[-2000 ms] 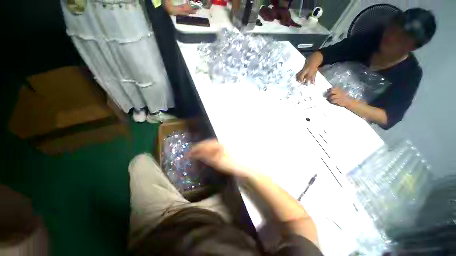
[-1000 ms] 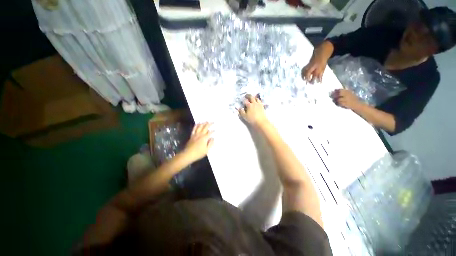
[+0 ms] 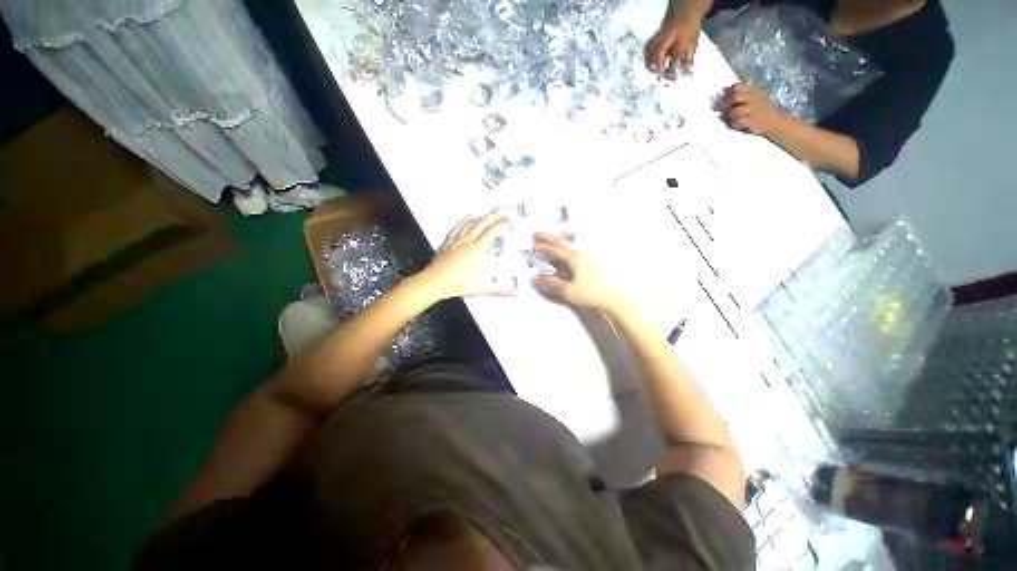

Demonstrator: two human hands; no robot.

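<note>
Small clear plastic pieces (image 3: 497,245) lie on the brightly lit white table (image 3: 558,357) between my two hands. My left hand (image 3: 468,261) rests near the table's left edge, fingers extended beside the pieces. My right hand (image 3: 573,271) is just right of them, fingers curled and fingertips at the pieces; whether it grips one cannot be told. More loose pieces (image 3: 482,145) lie beyond my hands, leading up to a large glittering heap (image 3: 502,50). A brown carton (image 3: 326,240) holding shiny pieces is below the table edge on the left.
A person's hand (image 3: 674,47) is at the heap's right side, near a clear bag (image 3: 792,67). A pen (image 3: 677,331) lies right of my right forearm. Clear trays (image 3: 859,323), a dark bottle (image 3: 892,499) and a gridded sheet (image 3: 781,524) are at right. A large carton (image 3: 100,223) is at left.
My right hand has come back from the heap's edge toward me. My left hand has moved from the table edge onto the table. Pieces now lie between them. The view has tilted down.
</note>
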